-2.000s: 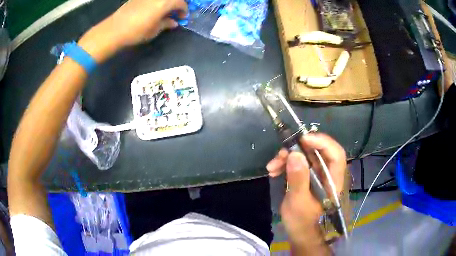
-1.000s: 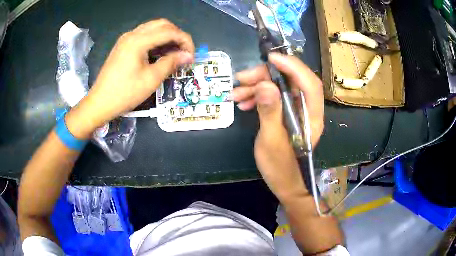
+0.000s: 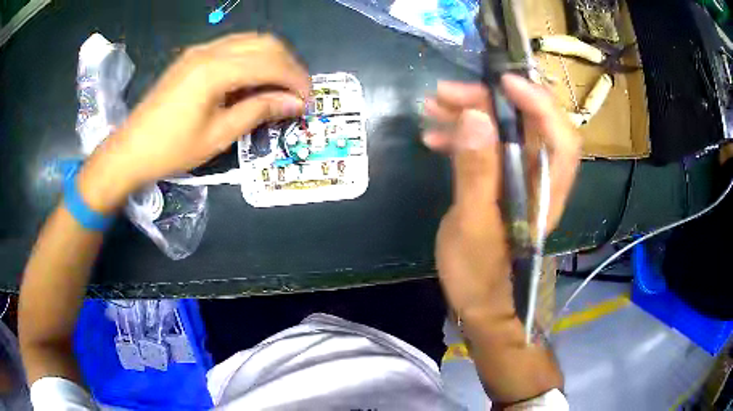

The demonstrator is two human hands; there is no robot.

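Observation:
A white power strip housing [image 3: 350,183] lies open on the dark mat, with a green circuit board [image 3: 329,150], coloured wires and brass contact strips inside. My left hand [image 3: 217,96] is over its upper left part, thumb and fingertips close together at the upper edge; whether they pinch something is hidden. My right hand [image 3: 502,177] is shut round the black soldering iron [image 3: 512,152], right of the housing and apart from it. The iron is blurred, and its tip is not distinct. A blue disc varistor [image 3: 215,15] with leads lies on the mat at the top.
A clear bag of blue discs [image 3: 438,18] is at the top. A cardboard carton [image 3: 627,136] with cream-handled tools [image 3: 571,48] is right. Crumpled plastic [image 3: 181,229] surrounds the cord at left. A blue bin [image 3: 96,353] stands below the mat's edge.
My left hand has moved from the bag to the housing. My right hand moved left towards the housing, then back right with the iron. The blue disc seen by my left fingertips no longer shows there.

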